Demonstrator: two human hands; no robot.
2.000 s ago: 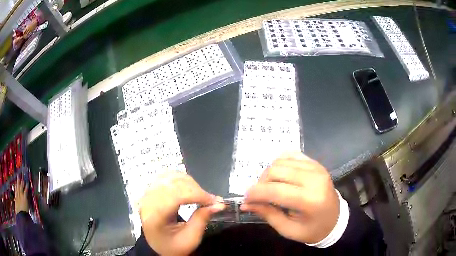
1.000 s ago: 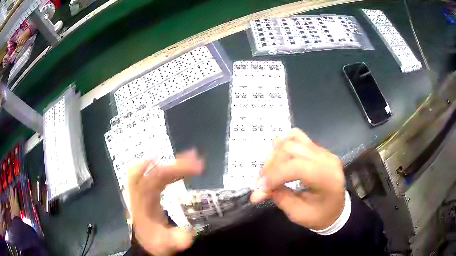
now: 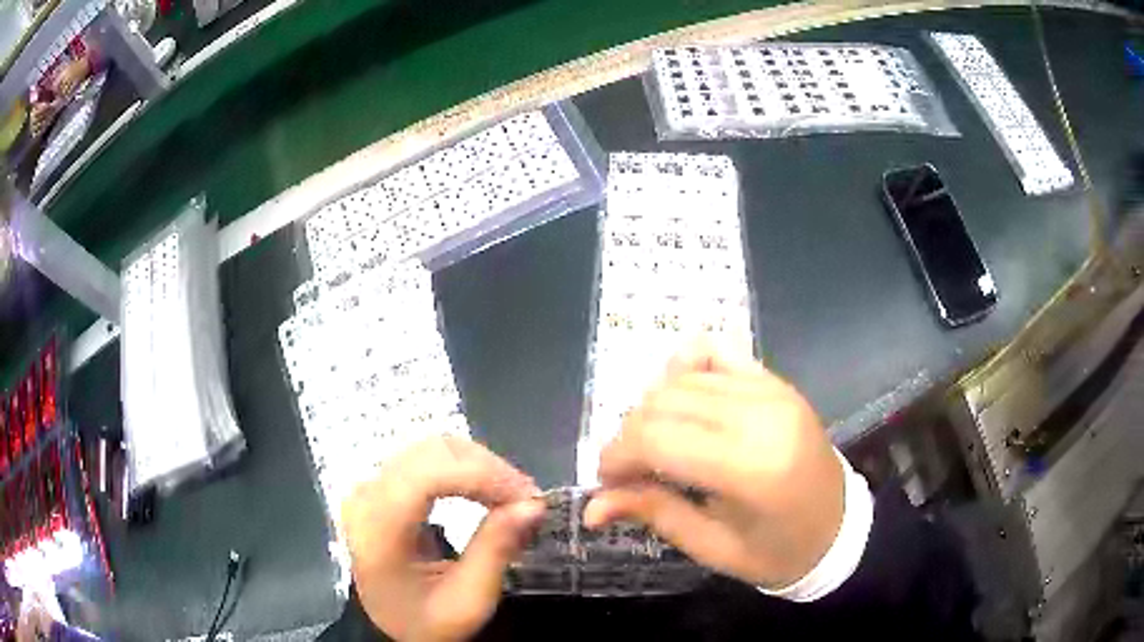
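Observation:
A PCB panel section [image 3: 590, 558], dark and glassy as it tilts, is held low in front of me between both hands. My left hand [image 3: 439, 533] pinches its upper edge with thumb and fingers. My right hand [image 3: 728, 477] pinches the same edge close beside, right of the left fingertips. Part of the panel is hidden behind the right hand. A white PCB column [image 3: 376, 389] lies left, its lower part behind my left hand. Another white column [image 3: 671, 263] lies right, its lower end under my right hand.
Bagged board stacks lie at far left [image 3: 169, 364] and behind the columns [image 3: 439, 194]. A bagged dark-dotted pack [image 3: 797, 90], a narrow board strip [image 3: 1004, 113] and a smartphone [image 3: 941, 245] lie right. A short cable [image 3: 228, 592] is lower left. A green conveyor belt [image 3: 376, 94] runs behind.
One second ago my left hand was open, off the panel, and my right hand held its edge. Now both hands pinch it close together. The view has shifted slightly.

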